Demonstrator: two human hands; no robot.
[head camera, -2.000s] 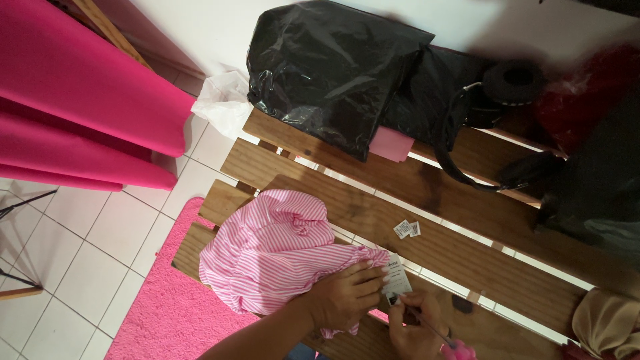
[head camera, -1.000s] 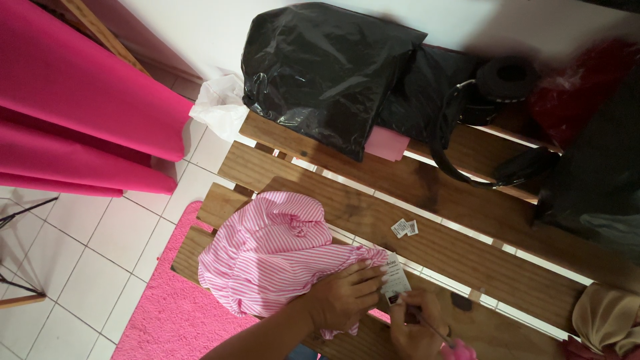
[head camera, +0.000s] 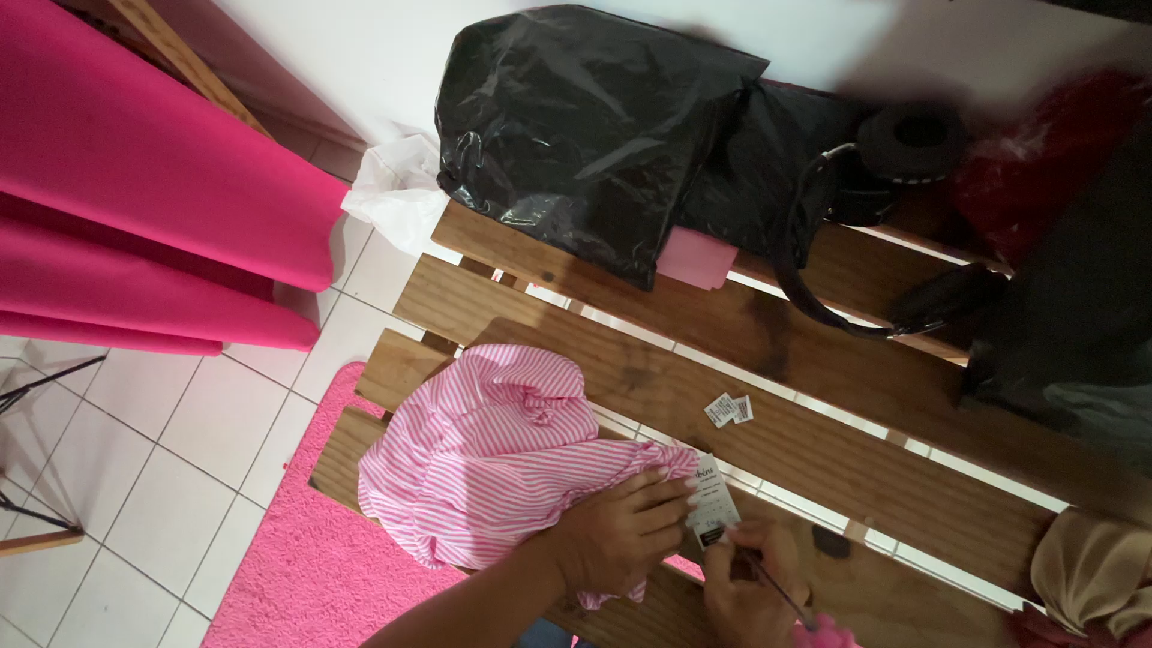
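A pink-and-white striped cloth garment (head camera: 486, 450) lies bunched on the slatted wooden bench (head camera: 936, 477). My left hand (head camera: 625, 535) presses down on its narrow right end, fingertips reaching the edge of a white paper tag (head camera: 711, 504) that bears print. My right hand (head camera: 751, 576) grips a thin dark pen (head camera: 778, 580) with a fluffy pink end (head camera: 821, 633); its tip is hidden by the fingers at the tag's lower part. Two small white printed labels (head camera: 727, 409) lie on a slat above the tag.
Black plastic bags (head camera: 585, 135), a pink card (head camera: 696, 259) and black headphones (head camera: 801, 288) lie along the bench's wall side. Beige satin cloth (head camera: 1093, 567) sits at the right. A white plastic bag (head camera: 396, 193), pink curtain (head camera: 162, 171) and pink rug (head camera: 333, 540) are at the left.
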